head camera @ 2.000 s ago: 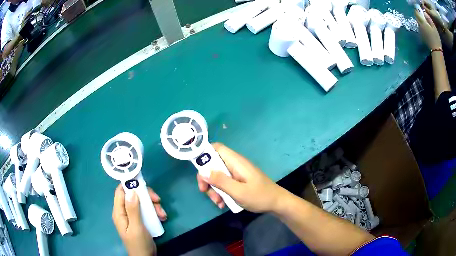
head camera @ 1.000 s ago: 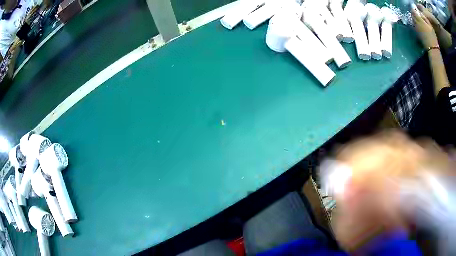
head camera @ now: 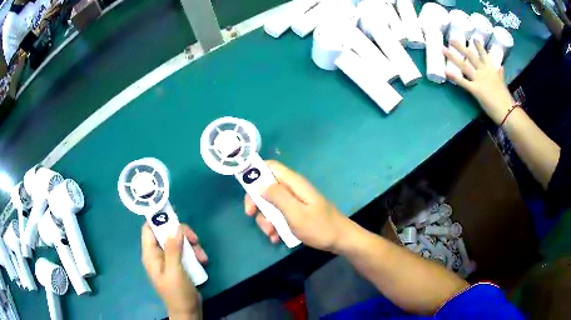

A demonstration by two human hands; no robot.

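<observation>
My left hand [head camera: 168, 265] is shut around the handle of a white handheld fan [head camera: 144, 185], its ringed grille facing up. My right hand [head camera: 300, 212] is shut around the handle of a second white fan [head camera: 230, 145], held slightly higher and tilted to the left. Both fans show a dark oval display with white marks, lit, high on the handle. Both thumbs lie on the handles below the displays. Through the open rings a round hub and spokes show.
A pile of white fans [head camera: 369, 78] lies at the upper right, with another worker's hand [head camera: 487, 81] on it. More fans [head camera: 74, 225] lie at the left. A brown box [head camera: 494, 206] with white parts stands below the bench [head camera: 350, 144]. A metal post [head camera: 203, 25] rises behind.
A second ago my right side was a blur over the box and no fans were held in front; now both hands hold fans over the bench. The other worker's hand has moved onto the pile.
</observation>
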